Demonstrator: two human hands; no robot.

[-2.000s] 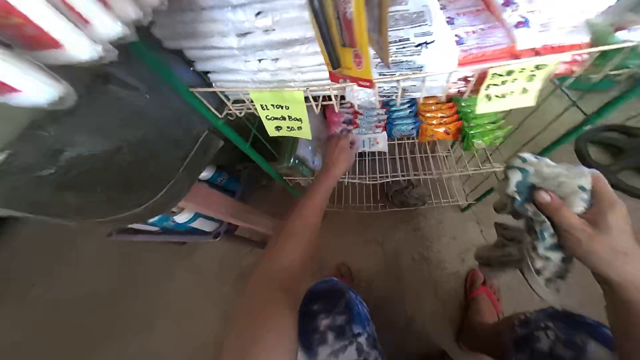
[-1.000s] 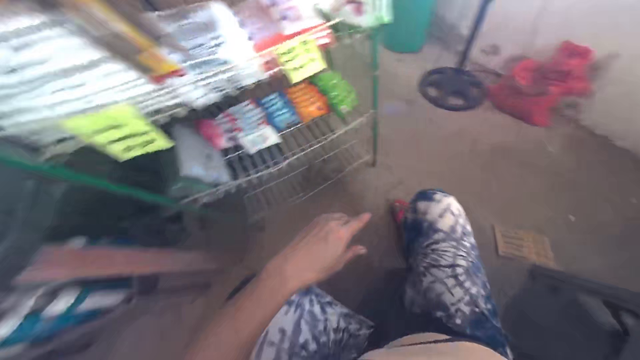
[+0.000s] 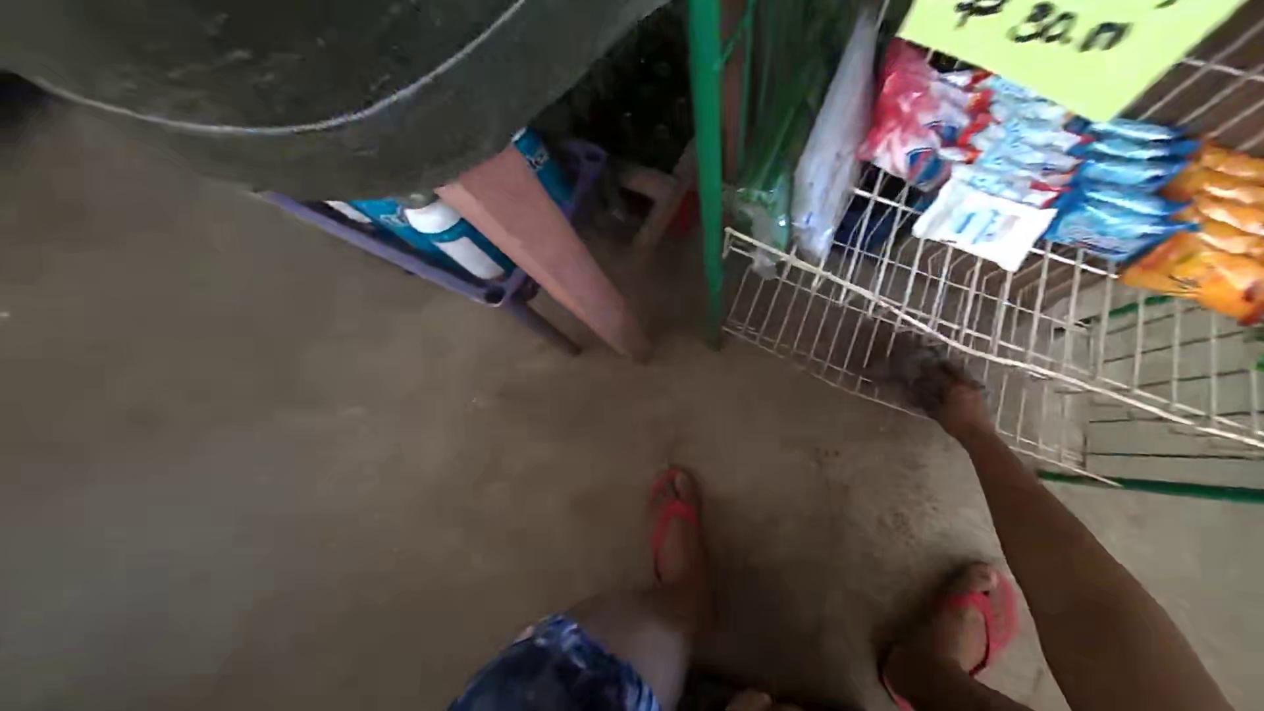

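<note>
From the lower right, my right hand (image 3: 963, 400) reaches down to the low wire shelf, at a dark, blurred bundle (image 3: 918, 370) that looks like cloth. Whether the fingers are closed on it cannot be told. My left hand does not show clearly; a small bit of skin at the bottom edge cannot be identified. Above the right hand, the wire rack (image 3: 889, 306) holds pink packets (image 3: 913, 109), a white packet (image 3: 986, 215), blue packets (image 3: 1126, 188) and orange packets (image 3: 1210, 237). Clear plastic bags (image 3: 834, 148) stand left of them, beside the green post (image 3: 706, 168).
A yellow handwritten price note (image 3: 1066, 49) hangs over the packets. At the upper left is a large dark rounded surface (image 3: 296, 69), with a purple plastic frame (image 3: 395, 252), blue and white packs (image 3: 454, 242) and a slanting wooden board (image 3: 553, 247) below it. My feet in red flip-flops (image 3: 676, 523) stand on the concrete floor (image 3: 395, 474).
The grey and white patterned cloth held in my right hand two seconds ago no longer shows. My right hand is now down at the low shelf. The view has swung back toward the rack.
</note>
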